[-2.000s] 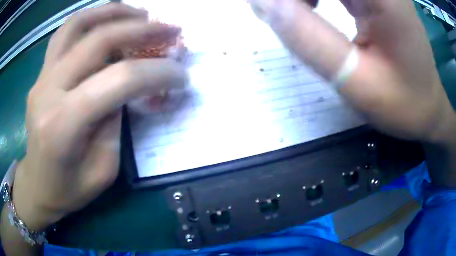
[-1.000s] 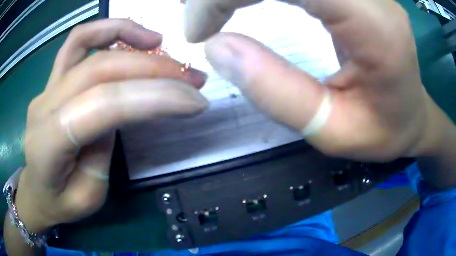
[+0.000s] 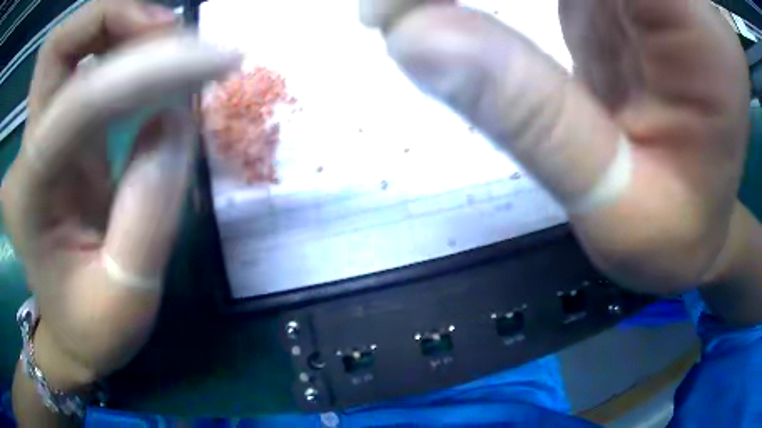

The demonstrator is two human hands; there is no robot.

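A heap of tiny copper-coloured components [image 3: 251,121] lies at the left of the bright white tray [image 3: 368,217], with several dark specks scattered to its right. My left hand [image 3: 100,159] is over the tray's left edge, blurred, thumb and fingers apart, with nothing visible in it. My right hand [image 3: 601,134] is over the tray's right part. Its thumb and a fingertip are close together at the top edge; whether they pinch a component cannot be seen. Both hands wear whitish finger cots. The dark metal fixture [image 3: 468,334] lies along the tray's near edge, showing a row of small nests.
The tray has a black raised rim [image 3: 351,292]. It stands on a green worktop [image 3: 192,368]. Metal rails [image 3: 42,84] run past the upper left. Blue sleeves and clothing [image 3: 501,389] are at the bottom.
My left hand has moved left off the copper heap, uncovering it, and its thumb and fingers have spread. My right hand has shifted right since one second ago. The fixture has barely shifted.
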